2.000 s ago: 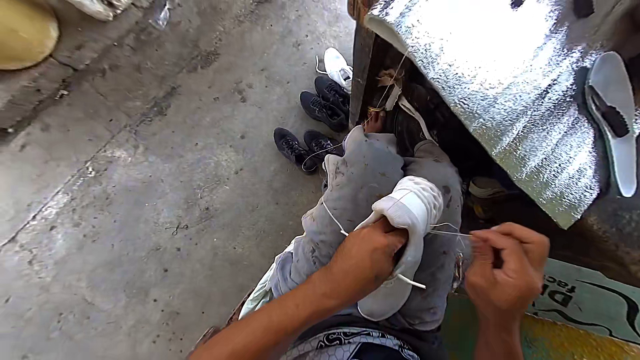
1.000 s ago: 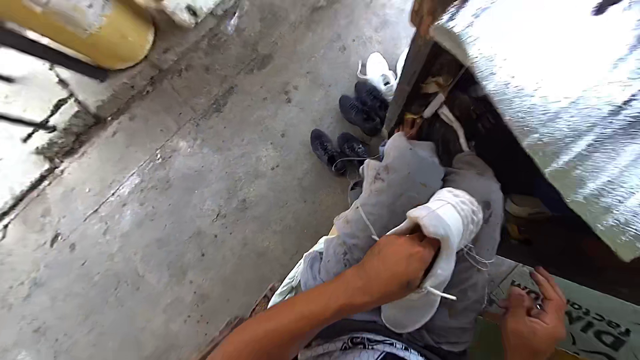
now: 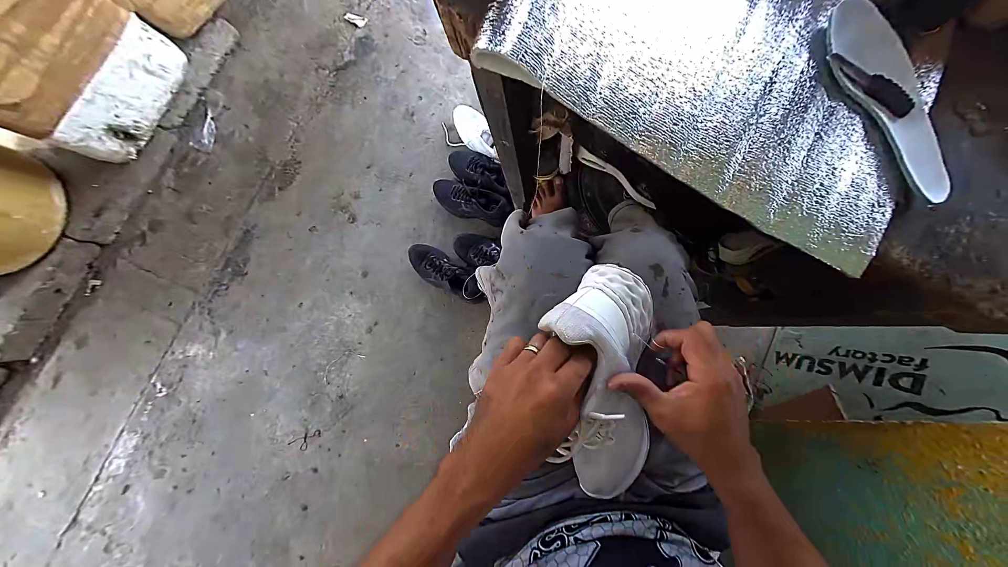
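A white sneaker (image 3: 622,378) lies across my lap, its heel pointing away from me and its toe toward my body. My left hand (image 3: 539,390) grips it at the collar, with the fingertips inside the opening. At the shoe's right side is my right hand (image 3: 693,386), thumb and forefinger curved near the upper. A thin thread shows by the forefinger; whether the fingers pinch it or a needle cannot be made out. A white lace end (image 3: 605,416) lies over the shoe's front part.
Silvery foil sheeting (image 3: 709,110) covers a bench at the upper right, with a grey insole (image 3: 894,94) on it. Dark sneakers (image 3: 472,201) and a white shoe (image 3: 472,130) stand on the concrete floor. A printed board (image 3: 874,370) is at the right.
My right hand, apart from the shoe a second ago, has moved in against its side. My left hand stays at the shoe's opening. The view has shifted.
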